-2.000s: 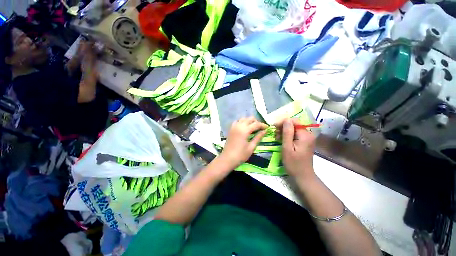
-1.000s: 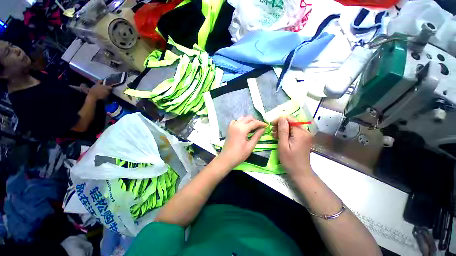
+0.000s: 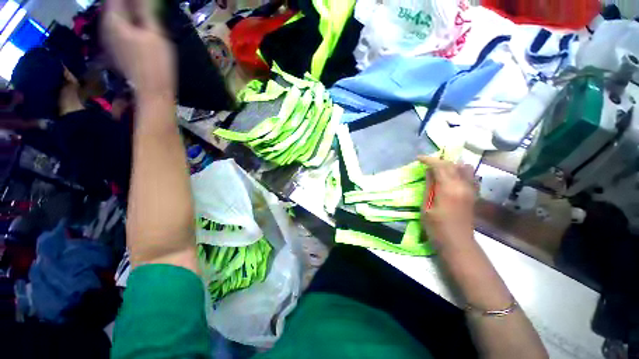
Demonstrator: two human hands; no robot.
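The grey panel (image 3: 389, 144) with neon and black edges lies flat on the table in front of me. Several neon strips (image 3: 392, 195) lie across its lower part. My right hand (image 3: 450, 200) rests at the panel's right side with the slim red tool (image 3: 429, 196) in its fingers, mostly hidden by them. My left hand (image 3: 140, 49) is raised at the upper left, blurred and partly cut off by the top edge. A large black fabric piece (image 3: 196, 63) is beside it; whether the hand grips it cannot be told.
The neon-and-grey stack (image 3: 294, 126) is left of the panel. Light-blue fabric (image 3: 399, 80) lies behind. The sewing machine head (image 3: 571, 133) stands at right. A plastic bag (image 3: 280, 280) with neon pieces hangs at lower left. A person (image 3: 87, 147) is at far left.
My left hand has left the panel and swung far up and left. The black fabric piece has appeared beside it. My right hand has turned, with the red tool now pointing more upright.
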